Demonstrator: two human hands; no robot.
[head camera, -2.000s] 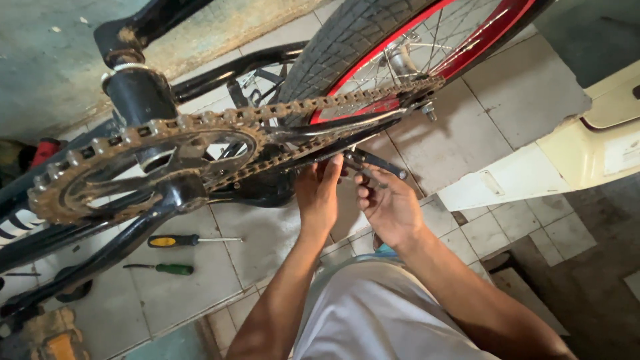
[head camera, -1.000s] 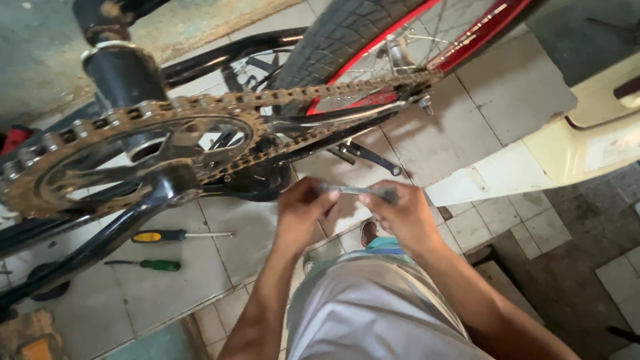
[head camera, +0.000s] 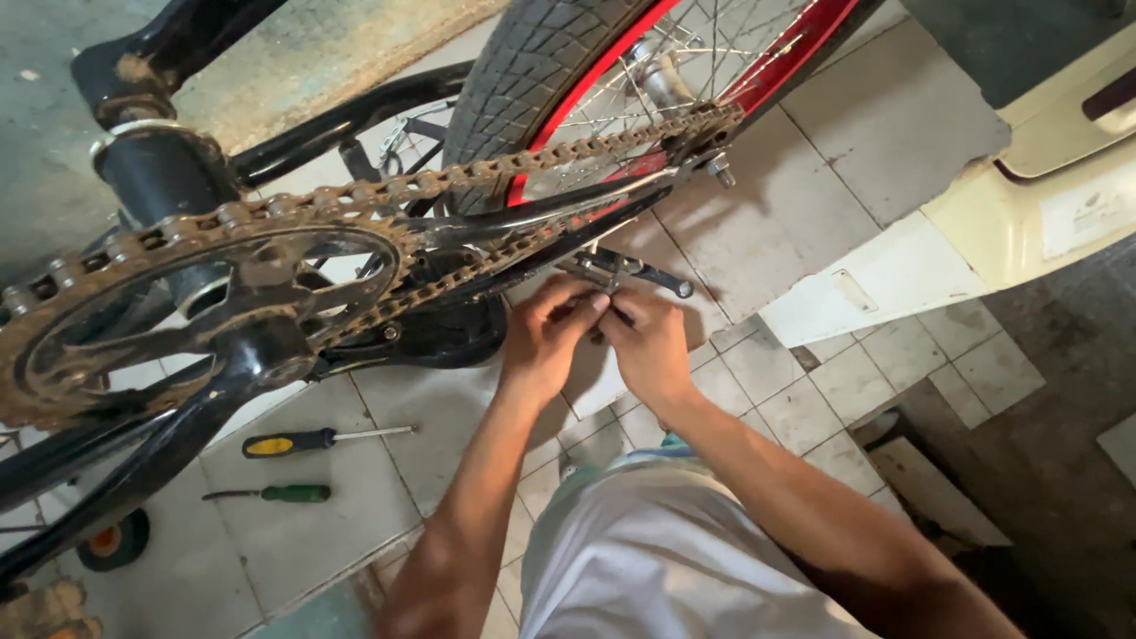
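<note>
My left hand (head camera: 543, 335) and my right hand (head camera: 646, 342) meet fingertip to fingertip, just below the chainstay of a black bicycle. A small part is pinched between them; the fingers hide most of it. Beside the fingertips a dark metal arm with a round eye (head camera: 661, 277), perhaps a brake arm, sticks out under the frame. Above my hands runs the rusty bicycle chain (head camera: 524, 162), from the large chainring (head camera: 53, 351) at the left to the hub of the red-rimmed rear wheel (head camera: 581, 75).
A yellow-and-black screwdriver (head camera: 288, 443) and a green-handled tool (head camera: 295, 493) lie on the tiled ledge (head camera: 311, 550) at the lower left, near a small wheel (head camera: 114, 540) with an orange centre. A cream-coloured body panel (head camera: 1021, 222) stands at the right.
One second ago both hands held a thin strip or cable-like piece between them, farther below the frame. They have now come together and moved up to the dark metal arm.
</note>
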